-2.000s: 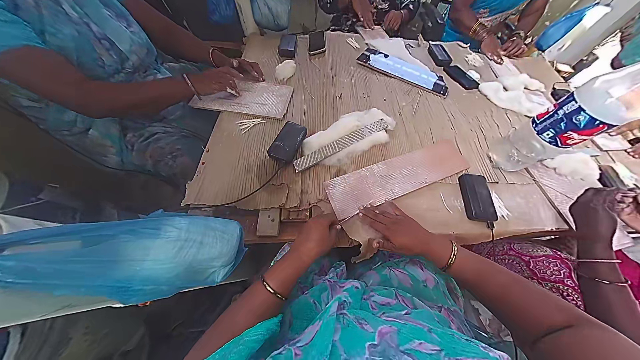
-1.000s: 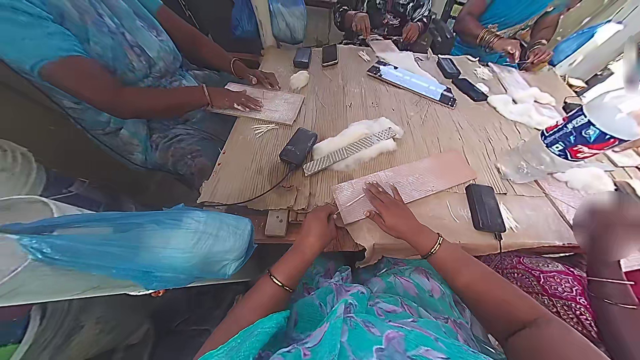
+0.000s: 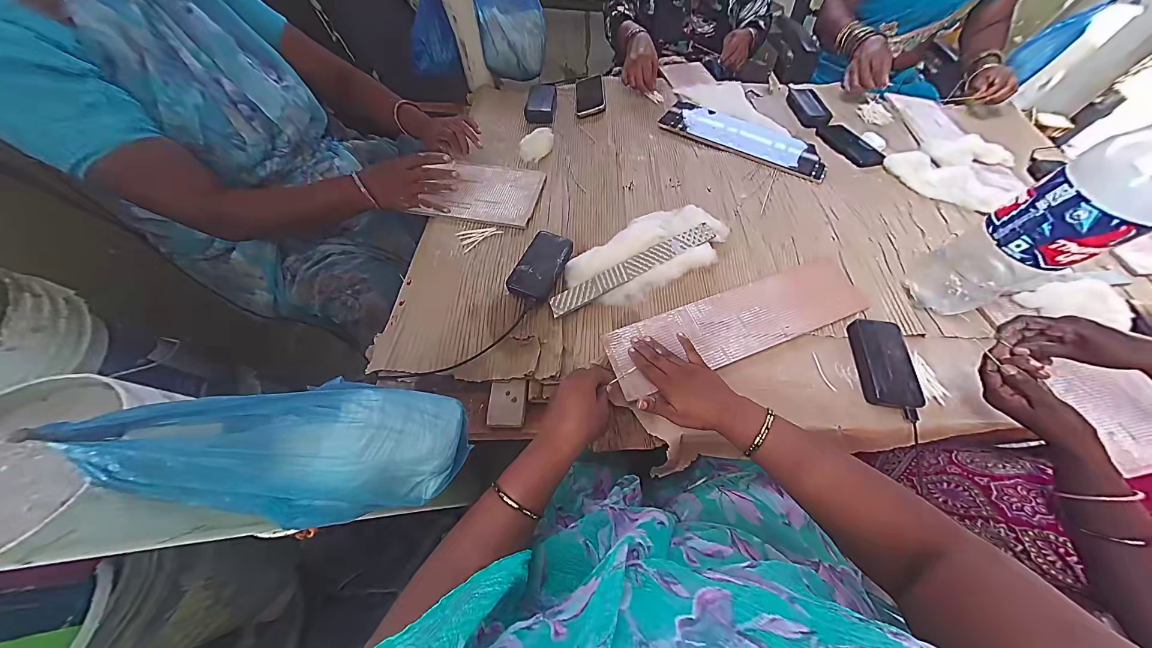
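Observation:
My right hand lies palm down, fingers spread, on the near left end of a pinkish textured board. At that board's left corner, my left hand has its fingers closed on the end of a thin pale wick-like strand. Beyond the board, a patterned metallic strip rests on a pad of white cotton. To the right of my right hand is a black corded box, with thin white sticks or wicks beside it.
A cardboard-covered table carries another black box, a tablet-like device and a plastic bottle. A blue plastic bag lies at left. Co-workers' hands are at the left, far and right edges.
My right hand has moved from the board's lower left edge onto its surface, then back toward its near left end. The co-worker's hands at right have come together around something thin.

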